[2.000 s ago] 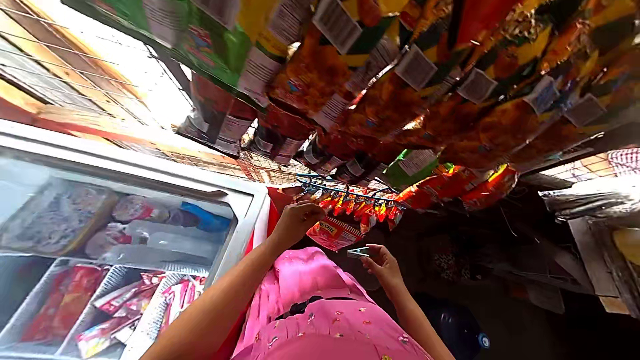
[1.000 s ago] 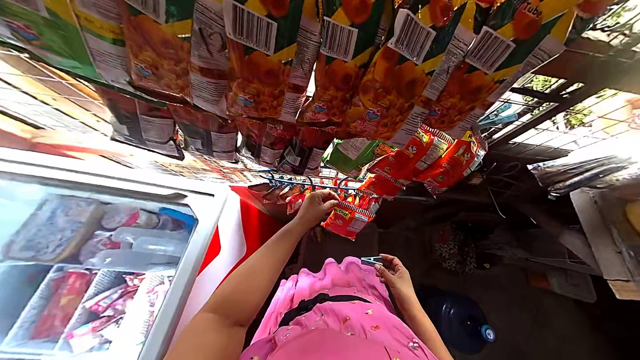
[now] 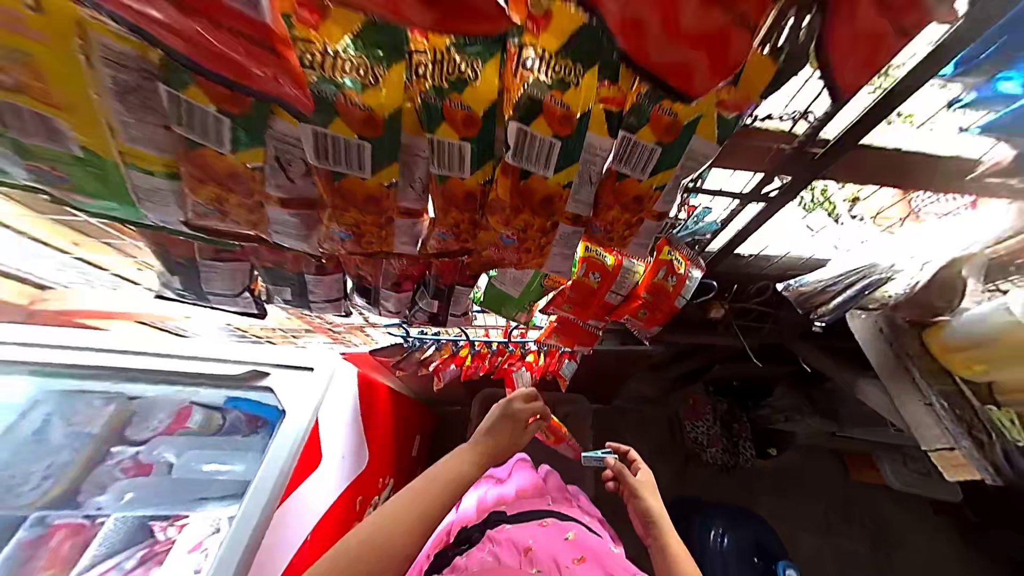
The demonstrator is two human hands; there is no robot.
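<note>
My left hand [image 3: 512, 424] grips a red snack packet [image 3: 558, 436], part of which shows to the right of and below the fingers. To its right, my right hand [image 3: 632, 472] pinches a pale blue clothespin [image 3: 598, 457] between thumb and fingers, close to the packet's lower end. Just above my left hand, a row of small red packets [image 3: 480, 362] hangs from a blue hanger rack [image 3: 448, 334]. Larger red-orange packets [image 3: 596, 280] hang above and to the right.
Large snack bags [image 3: 528, 192] hang overhead across the view. A glass-topped chest freezer [image 3: 296, 376] with a red side stands at left. Wooden boards [image 3: 904, 384] with plastic bags are at right. A dark blue water jug [image 3: 724, 536] stands on the floor at lower right.
My left hand, with a red packet, has come down from near the hanging row toward my body. My right hand still holds the clothespin. The view has shifted, showing more of the hanging bags.
</note>
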